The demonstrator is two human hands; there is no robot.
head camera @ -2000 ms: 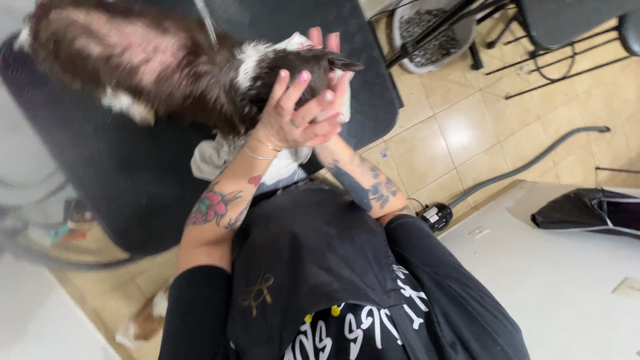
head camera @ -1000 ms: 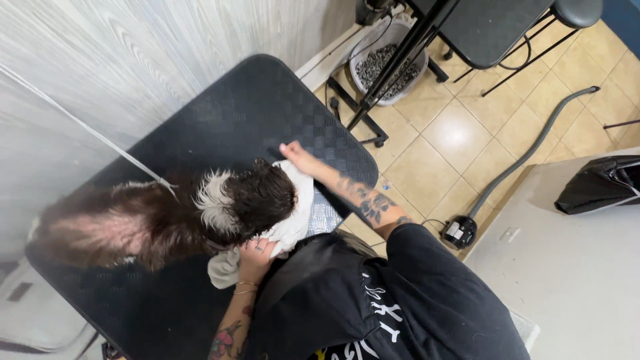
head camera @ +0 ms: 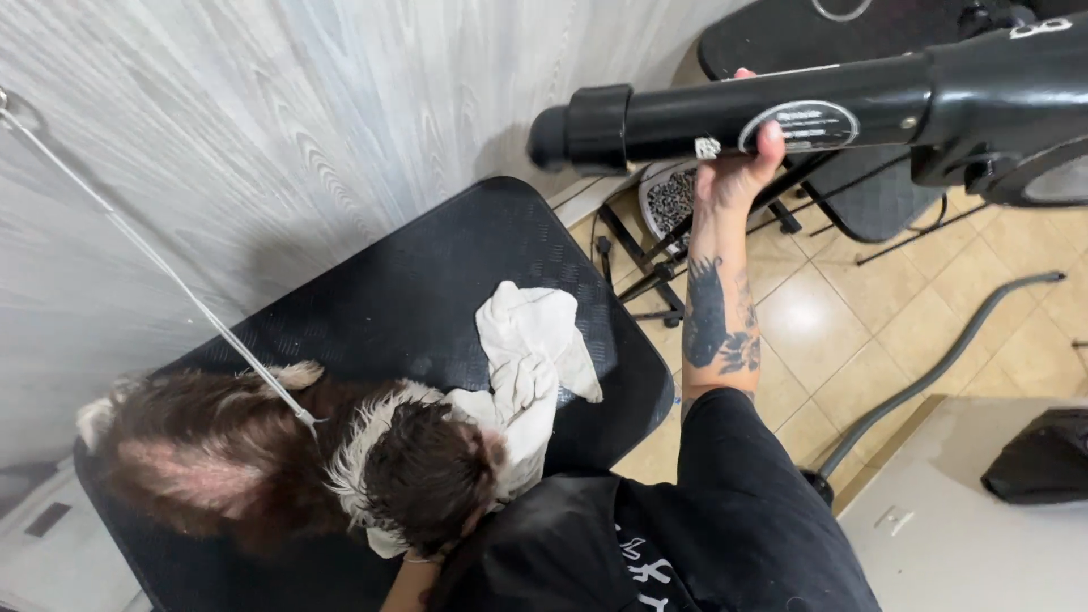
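A brown and white dog (head camera: 408,476) with damp head fur lies on a black grooming table (head camera: 442,246); pink skin shows on its back. A thin pale grooming loop (head camera: 195,297) runs from the wall to its neck. My left hand (head camera: 438,551) is at the underside of the dog's head, mostly hidden; its grip cannot be seen. Beside the head lies a crumpled white towel (head camera: 527,340). At the upper right, my right hand (head camera: 735,174) grips the barrel of a black grooming dryer (head camera: 671,123) from below, thumb on the near side.
A wood-patterned wall (head camera: 297,127) borders the table. Another black table (head camera: 884,191) and a bin of dark and light bits (head camera: 667,200) stand beyond. A grey hose (head camera: 935,365) crosses the tiled floor by a pale cabinet (head camera: 960,535).
Both hands were around the dog's head at first. My right hand has moved off the towel area up to the dryer, which has come into view. The towel now lies spread beside the head.
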